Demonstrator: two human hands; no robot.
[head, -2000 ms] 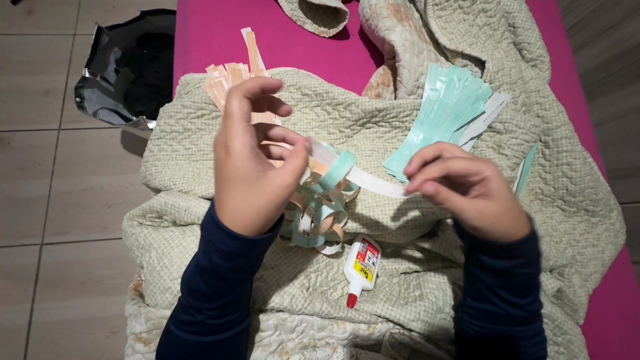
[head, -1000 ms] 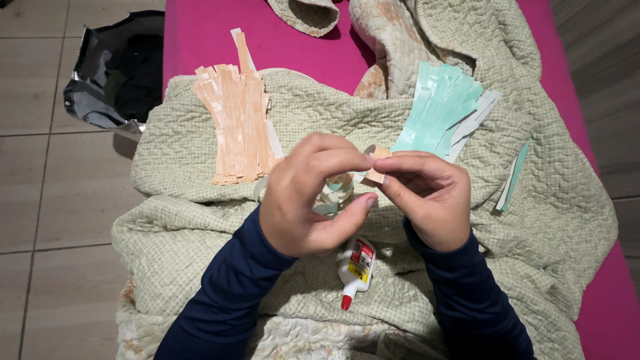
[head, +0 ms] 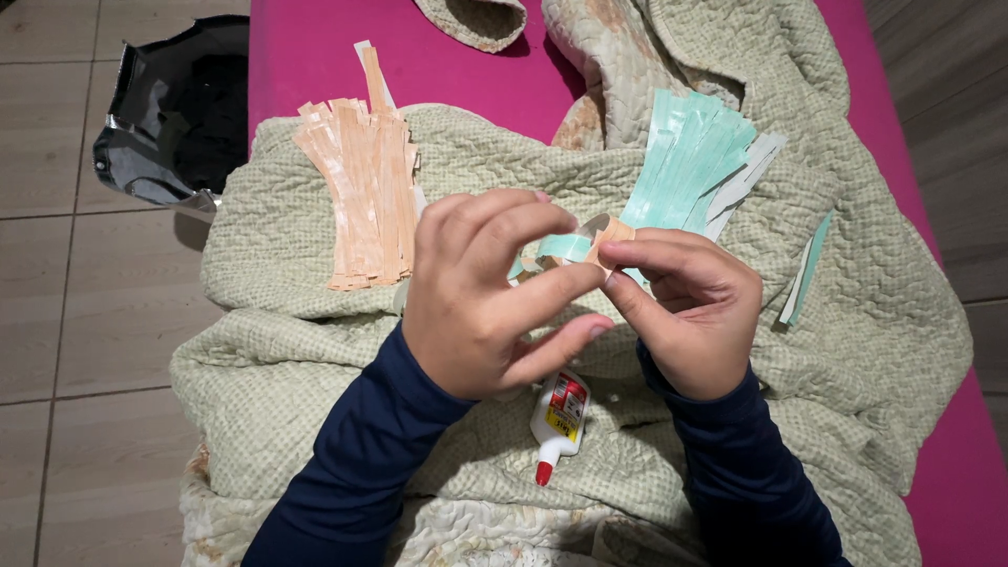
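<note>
My right hand (head: 689, 303) pinches an orange paper loop (head: 613, 233) between thumb and fingertips. A green paper loop (head: 564, 248) is linked with it, part of a paper chain mostly hidden behind my left hand (head: 500, 295). The left hand's fingers are spread, with the index fingertip at the orange loop. Below the hands lies a white glue bottle (head: 561, 413) with a red cap. A fan of orange paper strips (head: 366, 197) is on the left, and a fan of green paper strips (head: 685, 165) lies behind my right hand.
A rumpled light green quilt (head: 268, 394) covers much of the pink surface (head: 315, 47). A few loose strips (head: 806, 268) lie at the right. On the tiled floor (head: 110, 315) at the left stands an open black container (head: 169, 118).
Two seconds ago my hands were apart, with a white strip stretched between them through a green loop. Now they are together at an orange loop, and my left fingers have spread since one second ago.
</note>
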